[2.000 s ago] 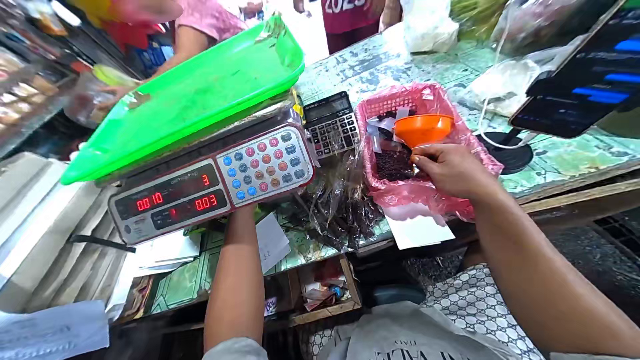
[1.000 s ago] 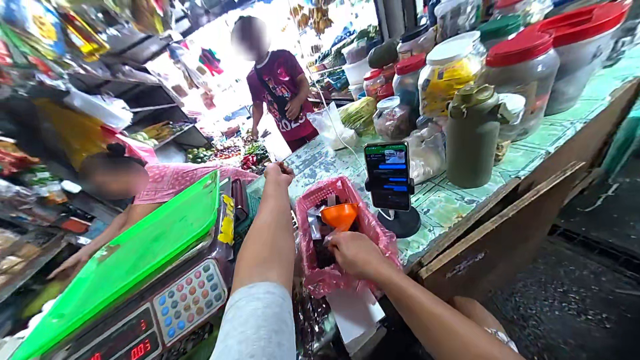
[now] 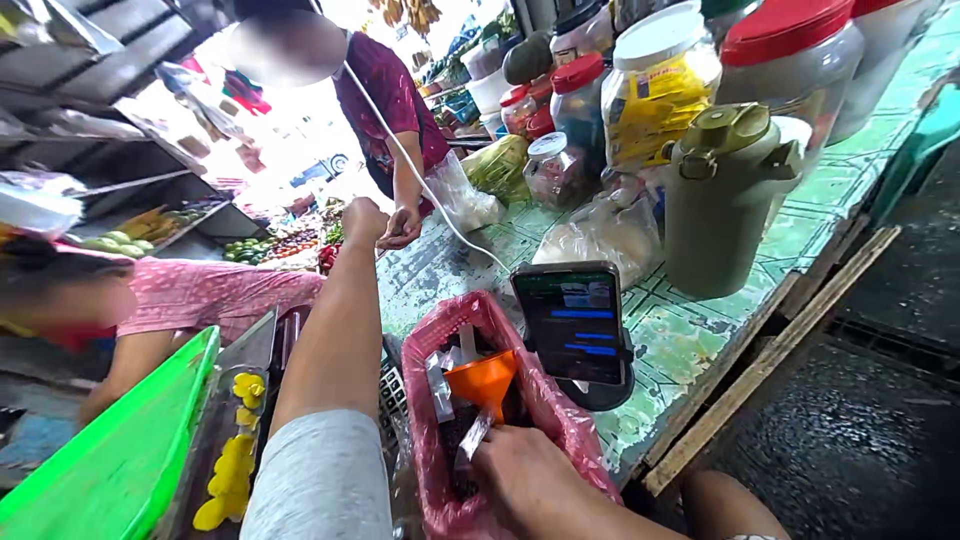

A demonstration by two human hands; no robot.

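My left hand [image 3: 365,220] reaches far forward over the counter, beside the outstretched hand [image 3: 402,227] of a person in a maroon shirt; whether it holds anything I cannot see. My right hand [image 3: 517,465] is inside the pink basket [image 3: 442,319] lined with pink plastic, its fingers at a small clear plastic packet [image 3: 474,435] near the spout of an orange funnel [image 3: 484,381]. Dark small contents lie under the funnel. A phone [image 3: 571,322] on a stand is right of the basket. Partly behind my left arm shows a calculator [image 3: 391,386].
Left is the scale's green tray [image 3: 112,450]; beyond it leans a person in pink [image 3: 217,289]. A green flask [image 3: 720,202], lidded jars [image 3: 652,90] and a bagged item [image 3: 600,236] stand on the green counter [image 3: 667,345]. A white cable [image 3: 420,172] crosses the view. Wooden boards [image 3: 772,360] edge the counter.
My left arm, earlier by the scale, now extends forward to the maroon-shirted person's hand. My right hand has moved from the funnel's rim to below it. The view has swung and drawn closer.
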